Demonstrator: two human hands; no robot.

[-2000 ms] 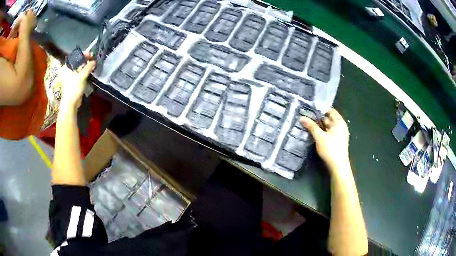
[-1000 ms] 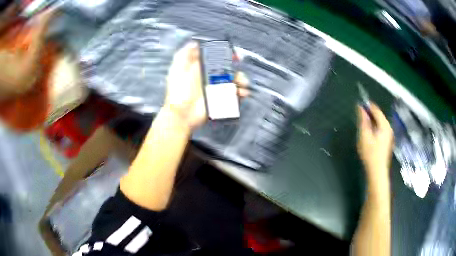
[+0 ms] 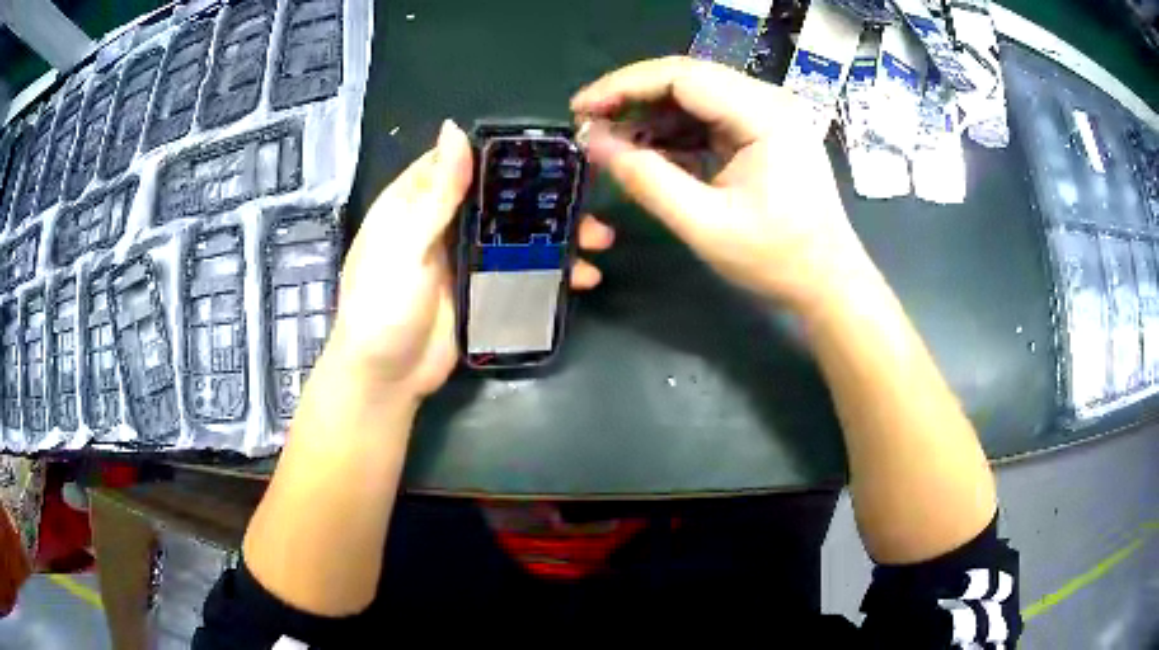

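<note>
My left hand (image 3: 404,273) holds a black phone housing (image 3: 465,292) upright over the green mat, fingers around its sides. A board with display (image 3: 517,314) lies inside the housing. Its pale grey rectangle is at the lower end, a blue band is in the middle, and a dark part with small marks is above. My right hand (image 3: 712,165) is at the housing's top right corner, thumb and forefinger close together. A tiny pale bit shows at the fingertips. A thin dark thing shows behind the thumb, too blurred to name.
A translucent housing tray (image 3: 254,438) with black shells in its pockets is at the left. Several boards with displays (image 3: 883,121) lie piled at the back right. A clear plastic parts tray (image 3: 1103,273) is at the right edge. Small white scraps lie on the green mat (image 3: 712,444).
The view has turned right, leaving the tray at the left. The right hand has come from the board pile side to the phone's top corner. The left hand still holds the phone.
</note>
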